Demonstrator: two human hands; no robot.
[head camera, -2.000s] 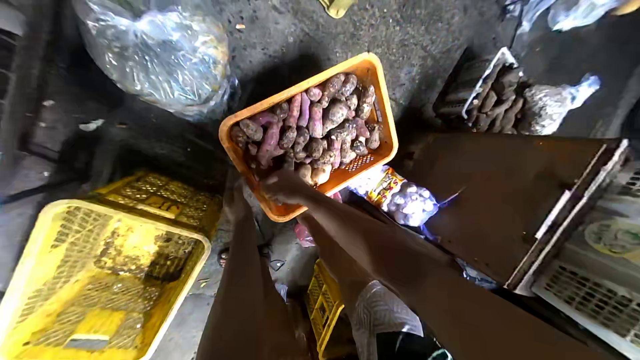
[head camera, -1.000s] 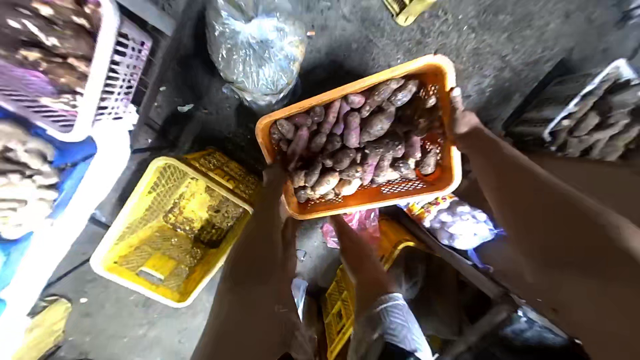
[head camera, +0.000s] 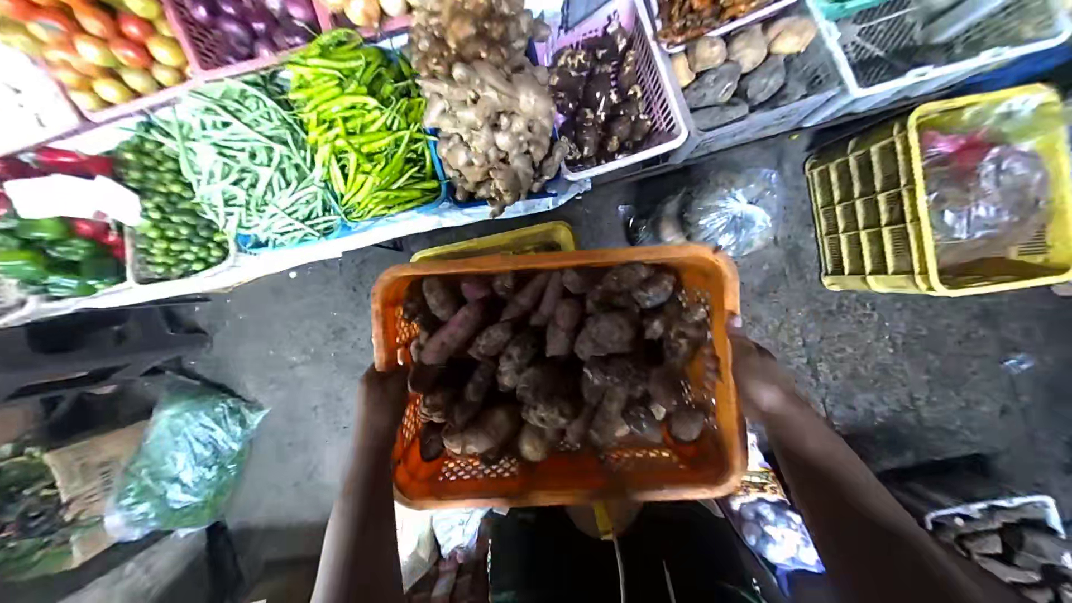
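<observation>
An orange plastic crate is held up in front of my body, between both hands. Root vegetables fill much of it, brown and purplish, some with soil on them. My left hand grips the crate's left side, its fingers partly hidden by the wall. On the right side, my right hand is closed around the rim, with fingertips showing inside.
A stall beyond the crate bears green chili peppers, long green beans, ginger and more produce crates. A yellow crate holding plastic bags stands on the floor at the right. A green plastic bag lies at the left.
The orange crate has gone from tilted to nearly level across the view, with a hand at each side. The view has swung to the produce stall.
</observation>
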